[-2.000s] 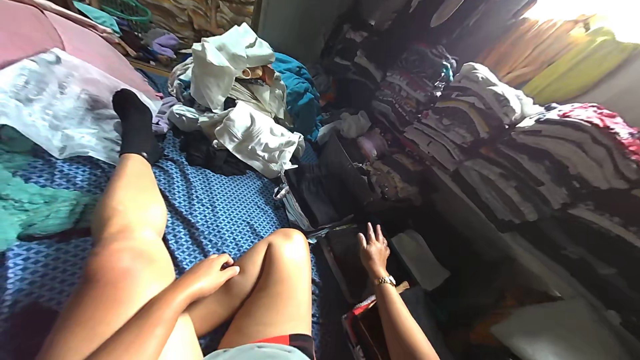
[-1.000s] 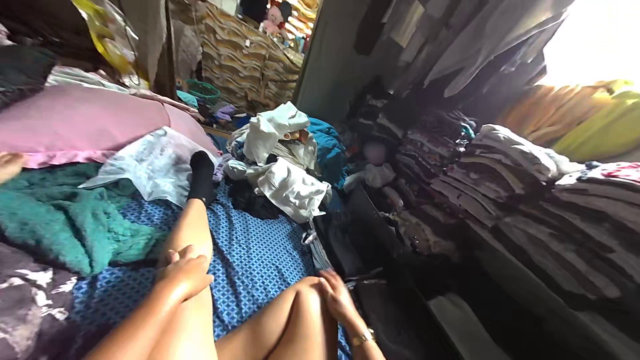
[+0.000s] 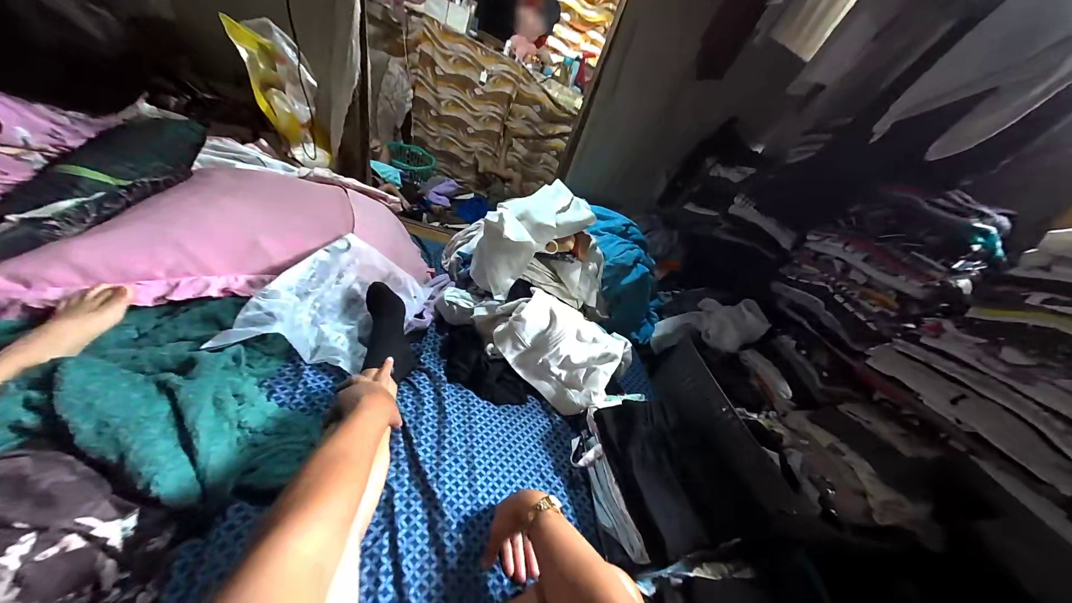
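Observation:
My left hand (image 3: pixel 367 399) rests on my outstretched lower leg, just below the top of a black sock (image 3: pixel 387 328) on that foot. Whether its fingers grip anything is hard to tell. My right hand (image 3: pixel 515 536), with a gold-coloured watch or bracelet (image 3: pixel 544 504) at its wrist, hangs bent over the blue patterned sheet (image 3: pixel 456 452), its fingers loosely apart and nothing seen in them. Beyond the foot lies a translucent plastic bag (image 3: pixel 314 306). A white cloth (image 3: pixel 557 347) and other crumpled clothes are heaped right of the sock.
A teal fleecy blanket (image 3: pixel 142 402) and a pink pillow (image 3: pixel 218 230) lie at left, where a bare foot (image 3: pixel 92 310) shows. A dark open box or case (image 3: pixel 712 419) stands at right, before stacks of folded clothes (image 3: pixel 946 368). A green basket (image 3: pixel 410 159) sits behind.
My left hand has moved down the leg towards the sock. My right hand, earlier over the dark box and then on my knee, is now over the sheet. The view has swung left.

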